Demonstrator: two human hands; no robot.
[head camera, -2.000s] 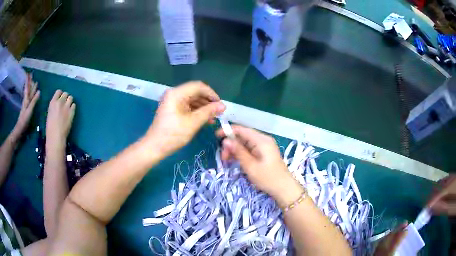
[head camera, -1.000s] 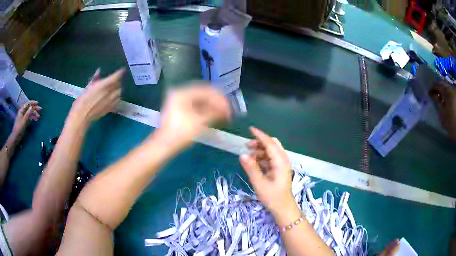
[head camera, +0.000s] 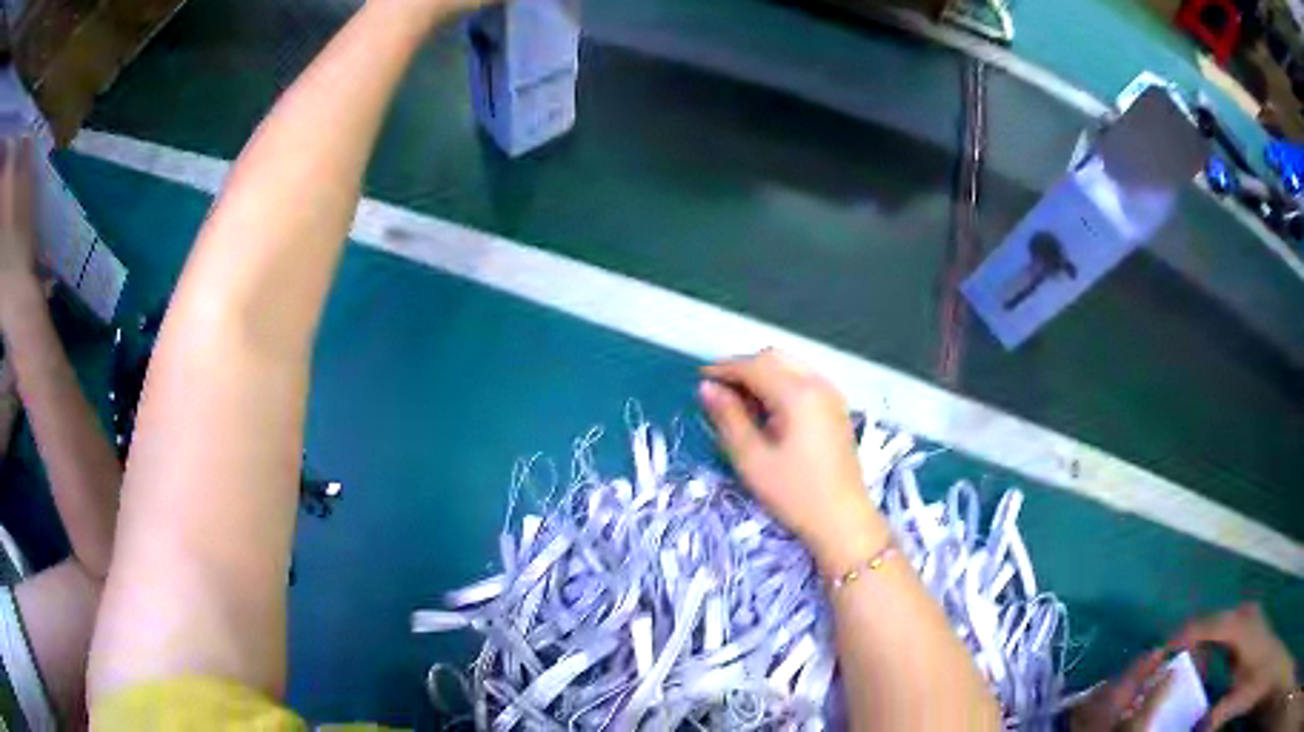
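A tangled pile of white-lilac wrist straps lies on the blue-green worktop in front of me. My right hand is above its back edge, fingers loosely curled with a gap at the thumb, and no strap shows in it. My left arm stretches to the top of the picture. My left hand is mostly cut off by the top edge, beside the top of an upright product box on the belt; its fingers and any hold are hidden.
Another open-flapped box stands tilted on the dark green conveyor belt. A neighbour's hand is by a box at left, near dark cables. Another neighbour's hands hold a small white item at lower right. Blue gadgets lie beyond the belt.
My left hand has moved up and away to the box at the top. My right hand's fingers have curled in. The boxes have shifted left, and the left neighbour's arm has drawn back.
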